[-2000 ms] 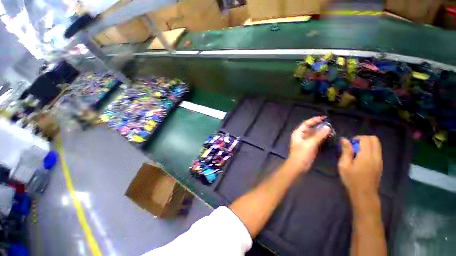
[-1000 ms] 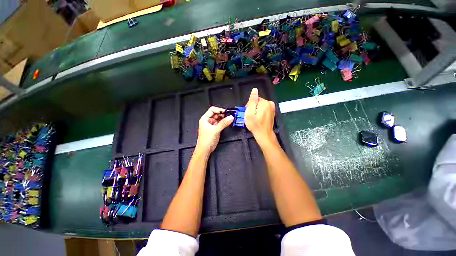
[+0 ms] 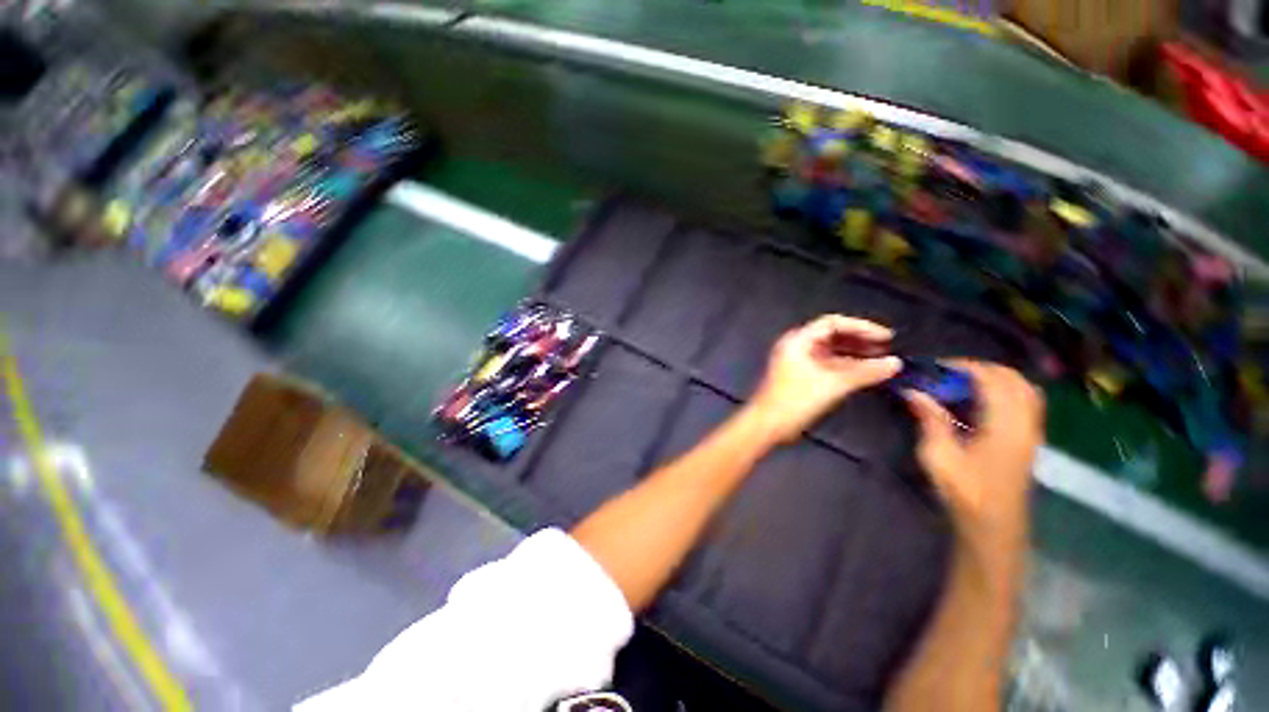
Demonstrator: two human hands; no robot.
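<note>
My left hand [image 3: 824, 373] and my right hand [image 3: 978, 431] meet above the upper right part of the black compartment tray [image 3: 752, 536]. My left fingertips pinch a small dark housing [image 3: 912, 373]. My right fingers hold a blue binder clip [image 3: 952, 387] against its right side. The frame is blurred, so how far the clip is on cannot be told. Clipped units [image 3: 521, 378] with wire handles stand packed in the tray's left pocket.
A long loose clip pile [image 3: 1002, 230] lies beyond the tray. A filled tray [image 3: 265, 181] of coloured clips is at upper left. An open cardboard box [image 3: 299, 452] sits below the bench edge. Blurred pale-faced housings [image 3: 1193, 677] lie at lower right.
The view has swung left and tilted since one second ago. The blue clip and dark housing are still held between both hands. My right thumb, raised before, is now bent down by the clip.
</note>
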